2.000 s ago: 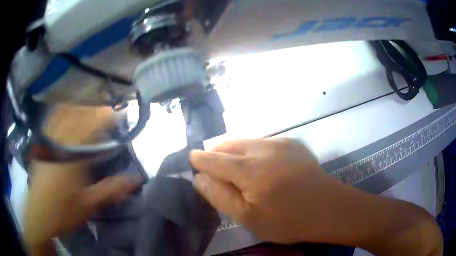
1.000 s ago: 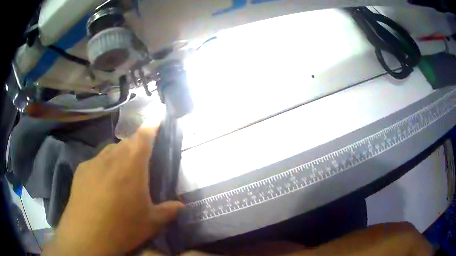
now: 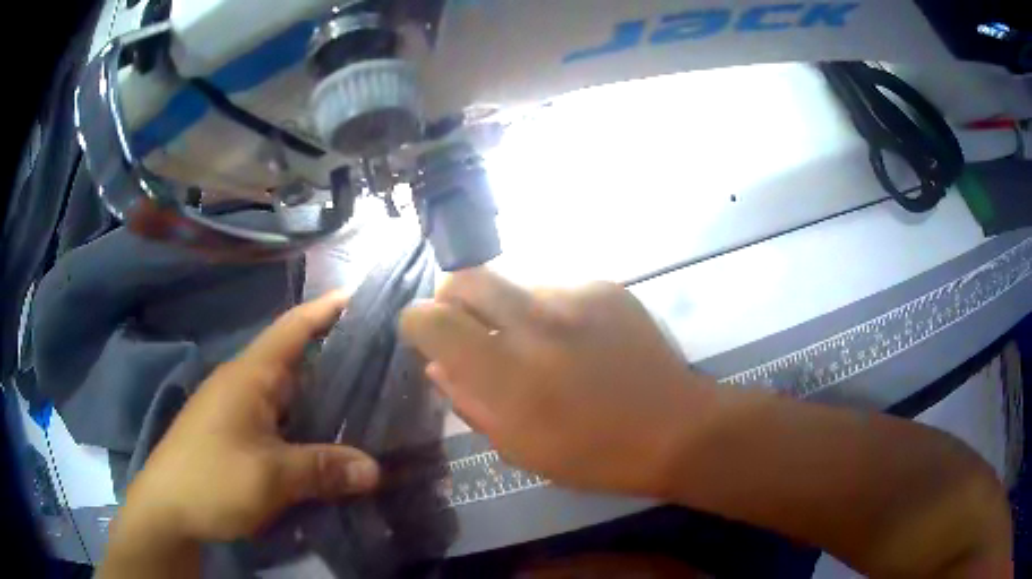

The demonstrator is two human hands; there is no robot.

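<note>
A dark grey garment (image 3: 362, 396) runs from the needle area down over the table's front edge, bunched into long folds. My left hand (image 3: 255, 430) lies on its left side, thumb and fingers around the folds. My right hand (image 3: 555, 373) is at its right edge just below the dark cylindrical attachment (image 3: 462, 221), fingertips pinched together at the cloth; what they pinch is partly hidden. The white sewing machine (image 3: 702, 45) with its ribbed dial (image 3: 368, 107) stands above. Glare hides the needle point.
Black-handled scissors (image 3: 905, 170) lie under the machine arm at the right, beside a green handle (image 3: 975, 198). A ruler strip (image 3: 860, 360) runs along the front edge. More grey cloth (image 3: 147, 305) is heaped at the left.
My right hand has come up from the lower edge to the cloth by the attachment. My left hand has shifted left and down from the needle area. The camera view has also shifted.
</note>
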